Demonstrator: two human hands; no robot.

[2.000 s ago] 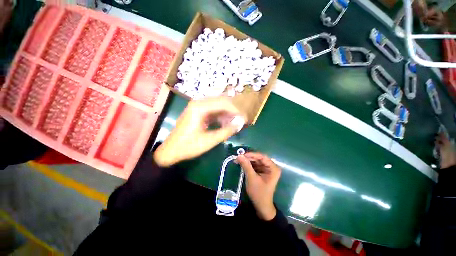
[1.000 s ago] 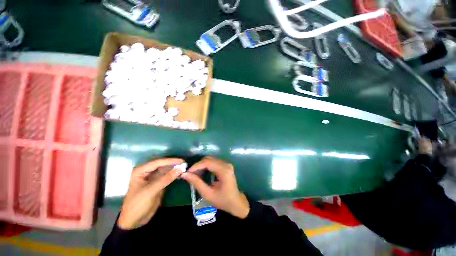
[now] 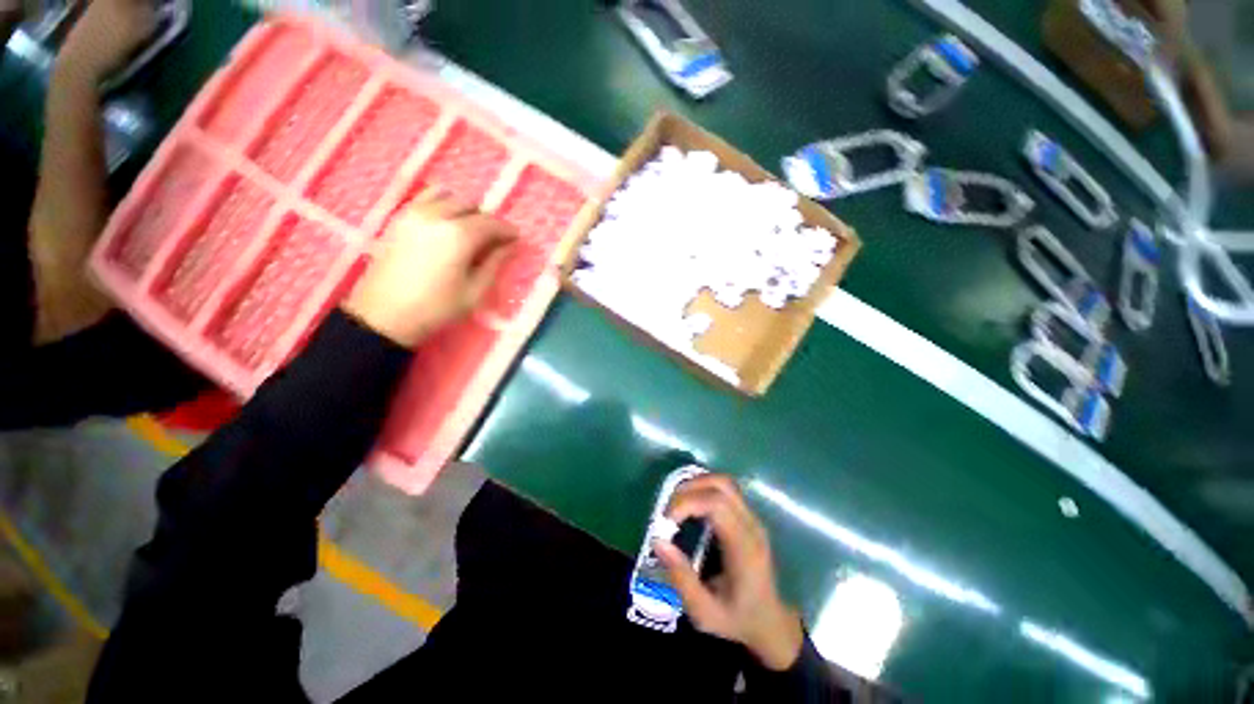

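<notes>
My right hand (image 3: 736,564) holds a grey-white loop-shaped unit (image 3: 657,605) with a blue-and-white end, which points down. A white spot shows on the unit beside my fingers; its detail is too small to tell. My left hand (image 3: 429,268) is over the pink compartment tray (image 3: 475,399), its fingertips at a right-hand upper cell. It is blurred, and whether it holds a tiny piece cannot be seen. The cardboard box (image 3: 750,351) of white parts (image 3: 701,227) stands against the tray's right side.
Several loop-shaped units (image 3: 970,200) lie scattered on the green surface beyond a pale rail (image 3: 949,371). One small white piece (image 3: 1069,508) lies at the right. Thick white tubing (image 3: 1196,206) hangs at the upper right. Another person's arm (image 3: 69,206) is at the left edge.
My left hand has left my right hand and moved to the tray. My right hand still holds the unit. The view has turned and shifted, so more of the tray shows.
</notes>
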